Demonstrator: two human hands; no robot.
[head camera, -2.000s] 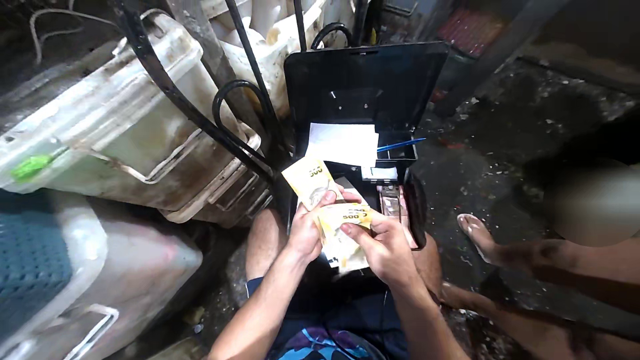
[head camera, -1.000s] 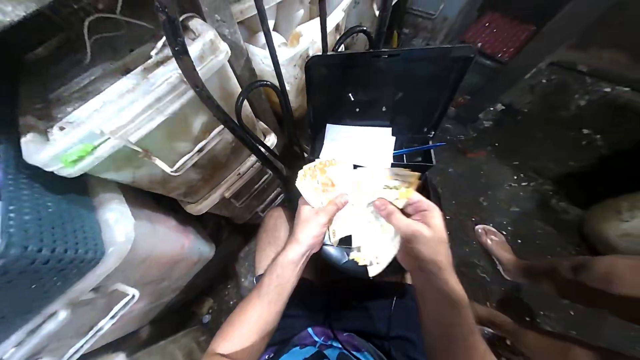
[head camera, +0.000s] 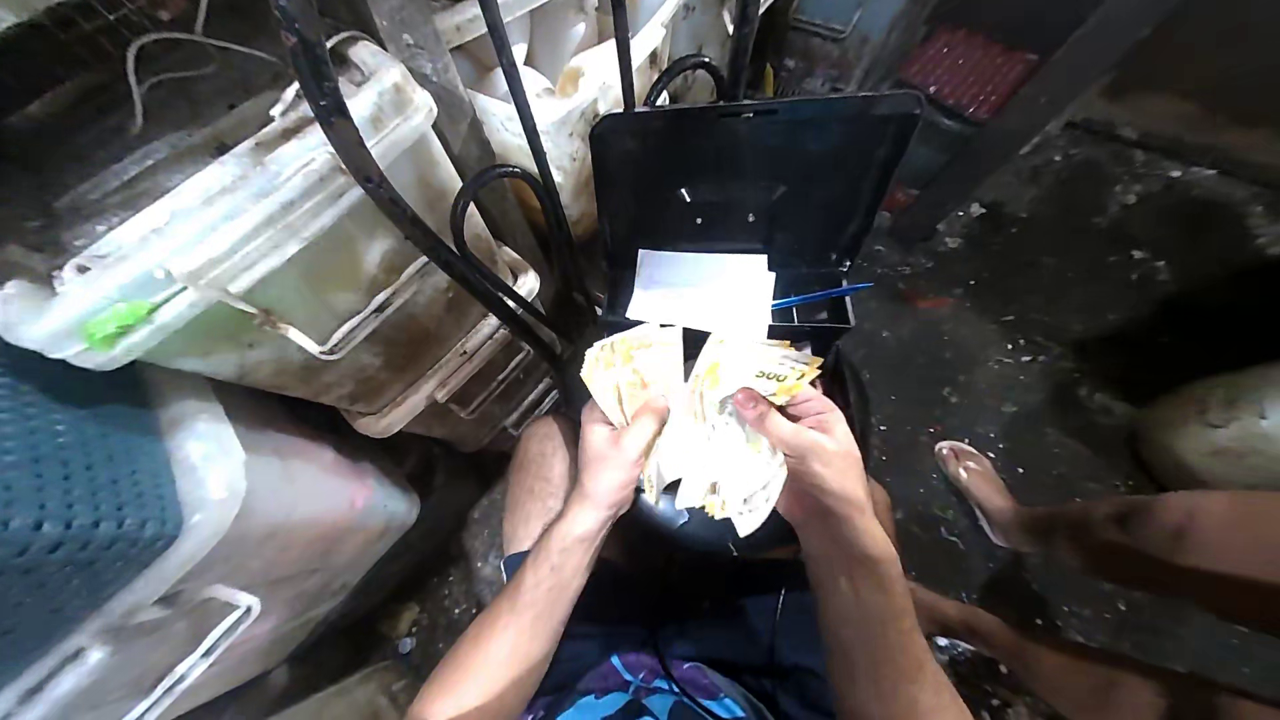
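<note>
My left hand (head camera: 617, 455) grips a fanned stack of yellow banknotes (head camera: 637, 372), thumb on top. A second fanned bundle of yellow banknotes (head camera: 735, 440) is in my right hand (head camera: 815, 450), its thumb pressing on the notes. The two bundles are close together above my lap, and glare washes out much of their faces. Just beyond them stands an open black cash box (head camera: 740, 180) with its lid raised. White paper (head camera: 698, 287) lies over its compartments, and a blue pen (head camera: 822, 296) rests beside the paper. The bundles hide the front of the box.
Dirty white plastic bins (head camera: 300, 270) and a blue basket (head camera: 80, 470) stand at the left, behind a black metal bar (head camera: 375, 180). At the right, another person's sandalled foot (head camera: 975, 485) and legs are on the wet floor. A rounded pale object (head camera: 1215, 425) lies at the right edge.
The notes two seconds ago were close together with their faces showing; now they are spread into two fanned bundles, one in each hand. The pink notes seen in the box earlier are now hidden.
</note>
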